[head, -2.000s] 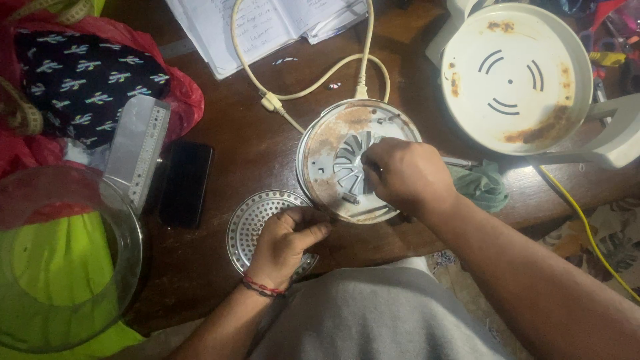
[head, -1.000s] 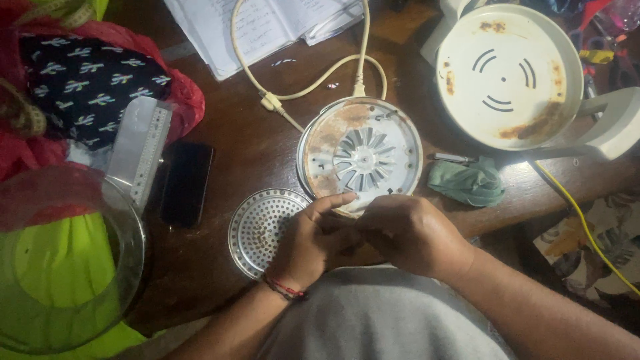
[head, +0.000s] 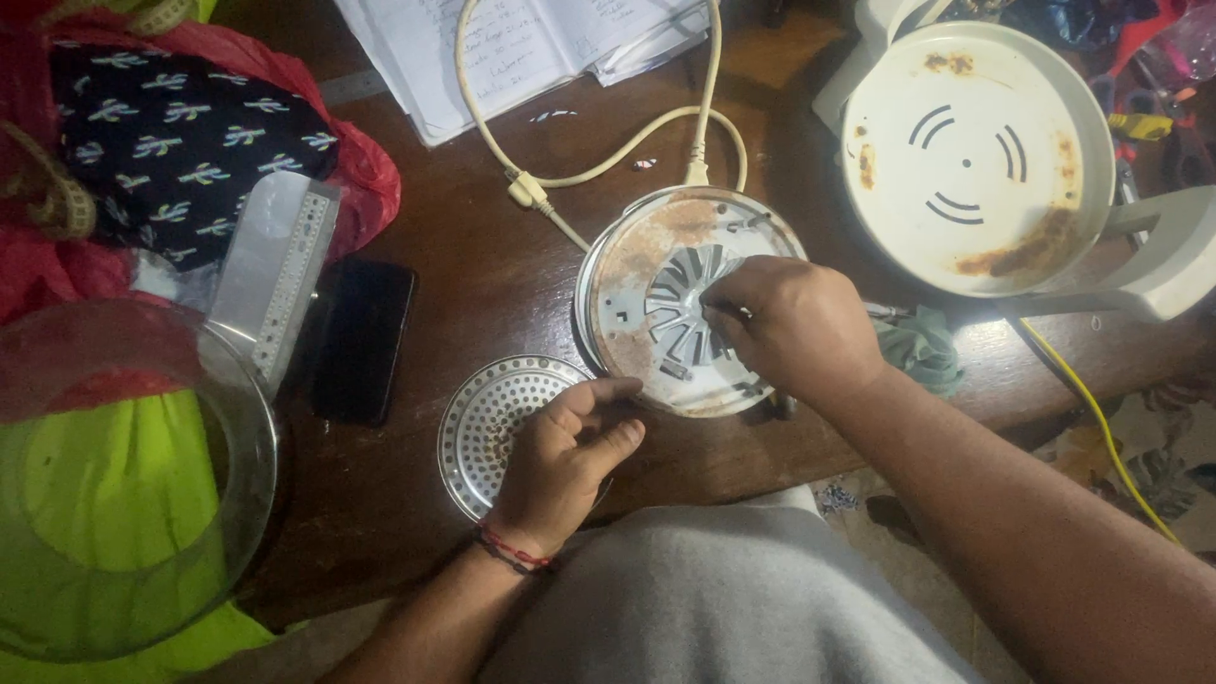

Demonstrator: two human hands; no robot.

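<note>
A round metal appliance base [head: 636,256], rust-stained and with a finned disc [head: 679,294] at its middle, lies on the dark wooden table with a cream cord joined to it. Over the right part of the finned disc is my right hand [head: 793,323], its fingers bent together; whether something small is between them is hidden. My left hand [head: 570,442] has thumb and forefinger apart, the forefinger at the base's lower left rim. Partly under that hand lies a perforated metal disc [head: 475,427] with brown specks in its middle.
A stained cream housing with handles [head: 959,114] stands at upper right, near a green cloth [head: 917,350] and a yellow cable [head: 1092,408]. On the left are a phone [head: 361,342], a clear ruler [head: 275,275], a transparent round lid [head: 242,541] and bags. An open notebook [head: 513,57] lies behind.
One second ago both hands were together at the base's near edge. My right hand has since moved up over the finned disc, and my left hand has separated from it.
</note>
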